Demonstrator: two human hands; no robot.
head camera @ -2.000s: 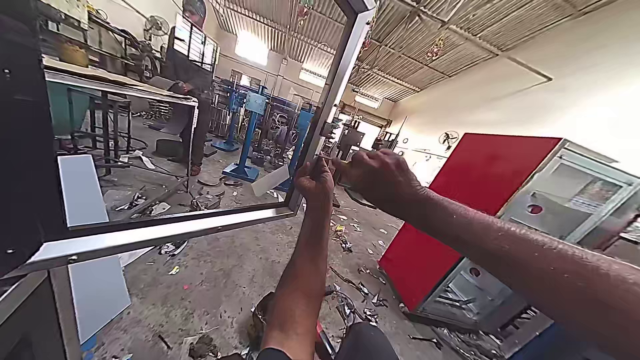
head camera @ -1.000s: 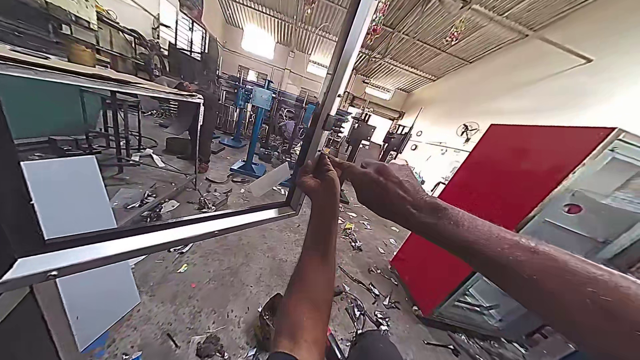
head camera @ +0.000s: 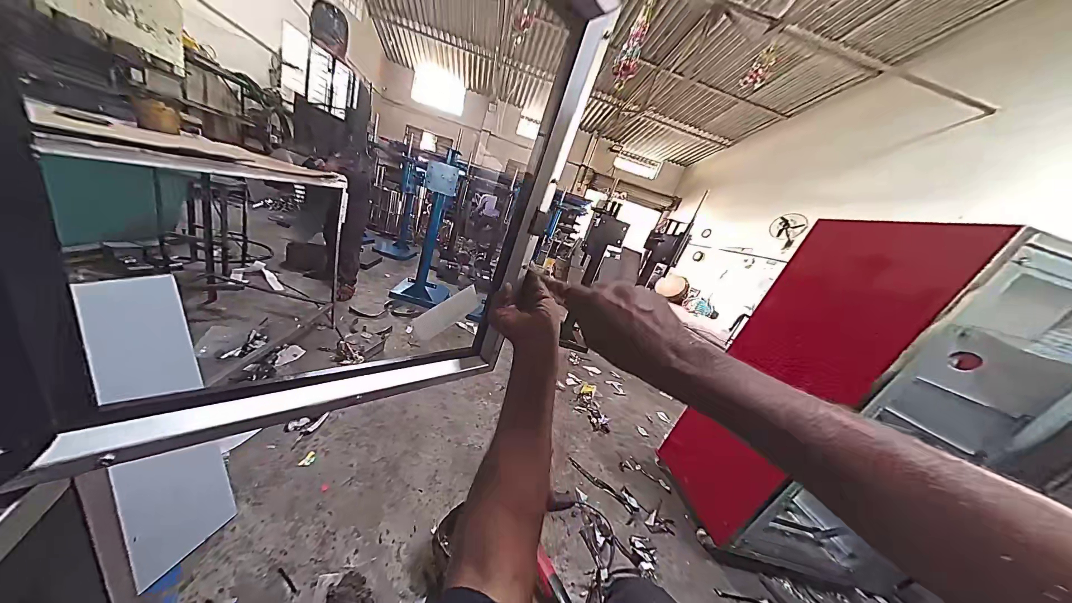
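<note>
A metal-framed glass door (head camera: 276, 399) stands swung out from a dark cabinet at the left. My left hand (head camera: 528, 311) is at the outer edge of the door's upright, near its lower corner, with fingers bent around something small that I cannot make out. My right hand (head camera: 624, 322) meets it from the right, its fingertips close to the left thumb and fingers. What the right fingers pinch, if anything, is too small to tell. A dark fitting (head camera: 538, 224) sits on the upright just above both hands.
A red-sided metal cabinet (head camera: 846, 310) stands at the right. Pale panels (head camera: 138, 339) lean at the left, near a workbench (head camera: 188, 161). A person (head camera: 339, 201) stands behind the glass, beside blue metal stands (head camera: 431, 226). Scraps and cables (head camera: 599, 528) litter the concrete floor.
Both hands stay at the same part of the door upright, with only slight shifts of the right hand. The view has turned a little.
</note>
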